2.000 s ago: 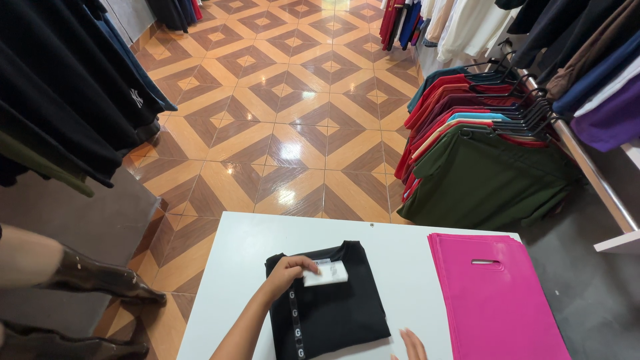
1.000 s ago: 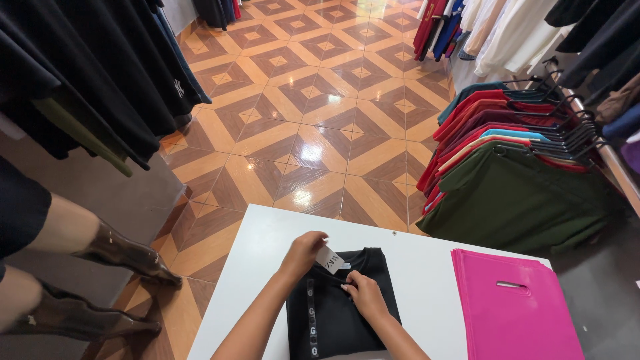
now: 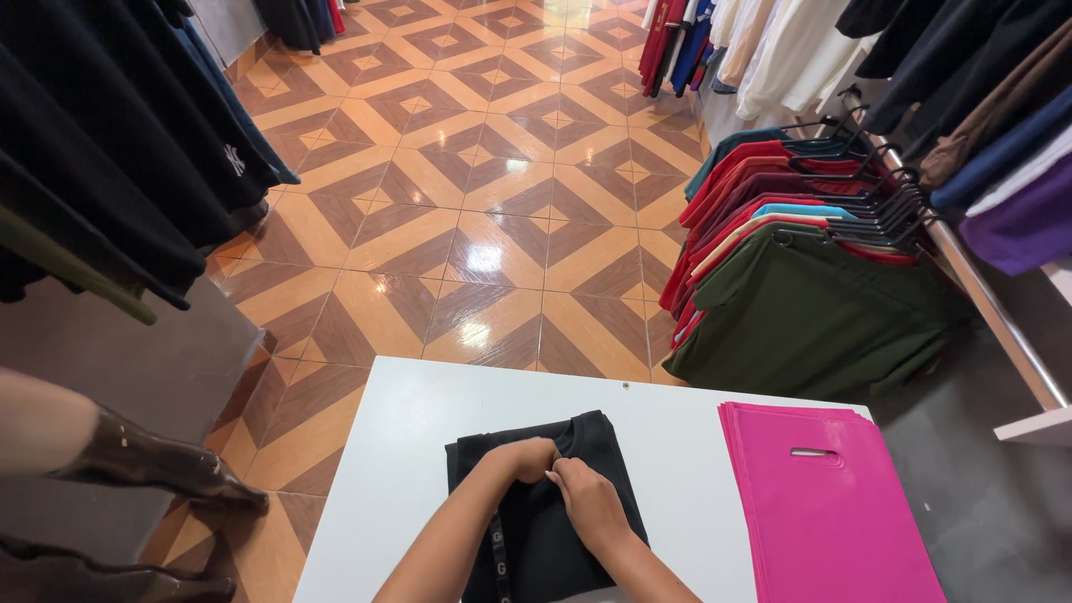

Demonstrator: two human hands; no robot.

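A folded black shirt lies on the white table, with a dark size strip bearing repeated letters along its left part. My left hand is at the shirt's neckline, its fingers bent and partly hidden. Against it, my right hand has its thumb and fingers pinched together at the collar. The fingertips of both hands meet there. What they pinch is too small and covered to tell; the white tag is not visible.
Pink plastic bags with a handle slot lie stacked at the table's right. Beyond the table, green and red garments hang on a metal rail. Dark clothes hang at left, above mannequin legs in brown boots.
My right hand has come from the shirt's lower right to its collar. The white tag, held by my left hand one second ago, is now out of sight. Both hands are closer together.
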